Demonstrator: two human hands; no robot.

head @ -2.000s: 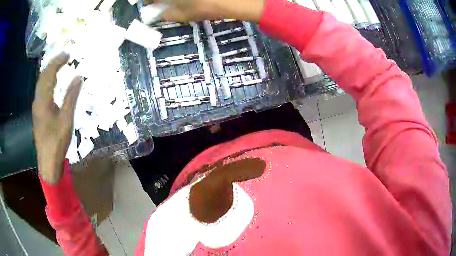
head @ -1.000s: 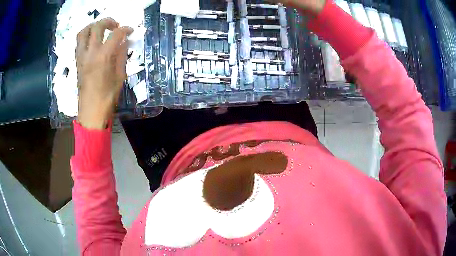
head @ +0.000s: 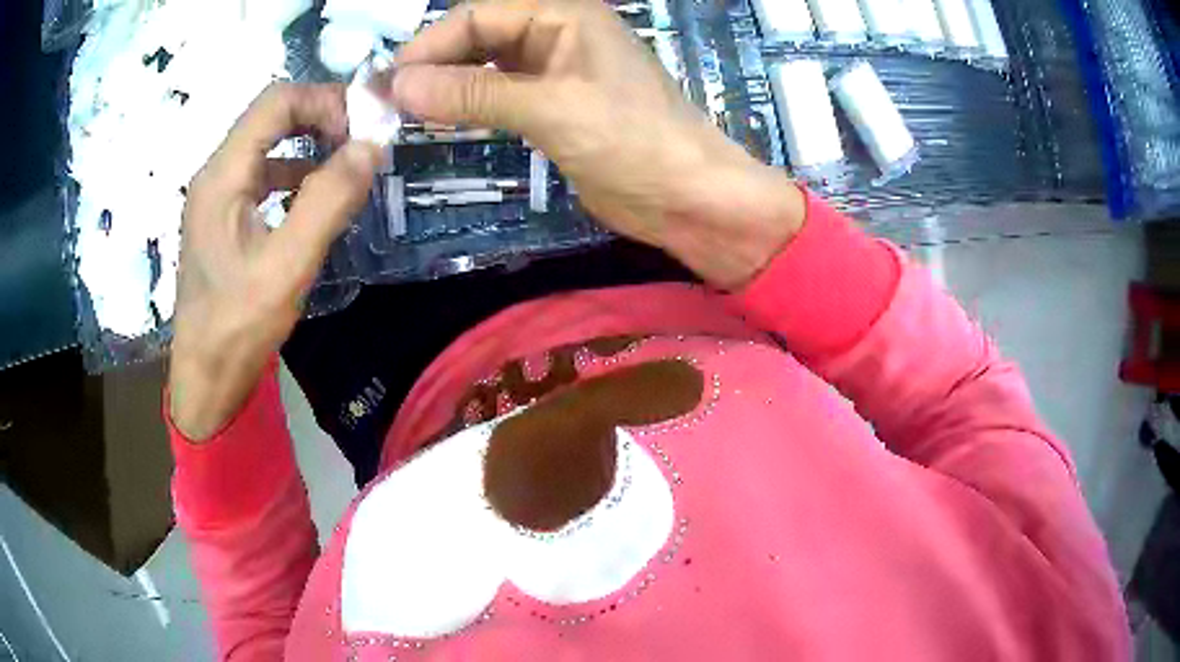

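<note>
My left hand (head: 265,213) and my right hand (head: 582,110) meet above the left edge of the rod tray. Between their fingertips is a small white piece (head: 373,114), mostly covered by the fingers. My left thumb and fingers pinch its lower left side. My right thumb and index finger are at its upper right side; a thin part there is too blurred to tell. Slim rods (head: 469,192) lie across the clear blister tray (head: 453,263) below my hands. White pieces (head: 130,155) are heaped in the left tray.
Larger white blocks (head: 339,45) sit just behind my hands. White units (head: 805,114) lie in the right tray (head: 951,162), two in front of a row. A blue-edged bin (head: 1113,129) stands at the far right. A red stool (head: 1152,339) shows at the right.
My right hand has come down and left from the top edge to meet my left hand. My left hand has moved right from the heap. A white piece now shows between them.
</note>
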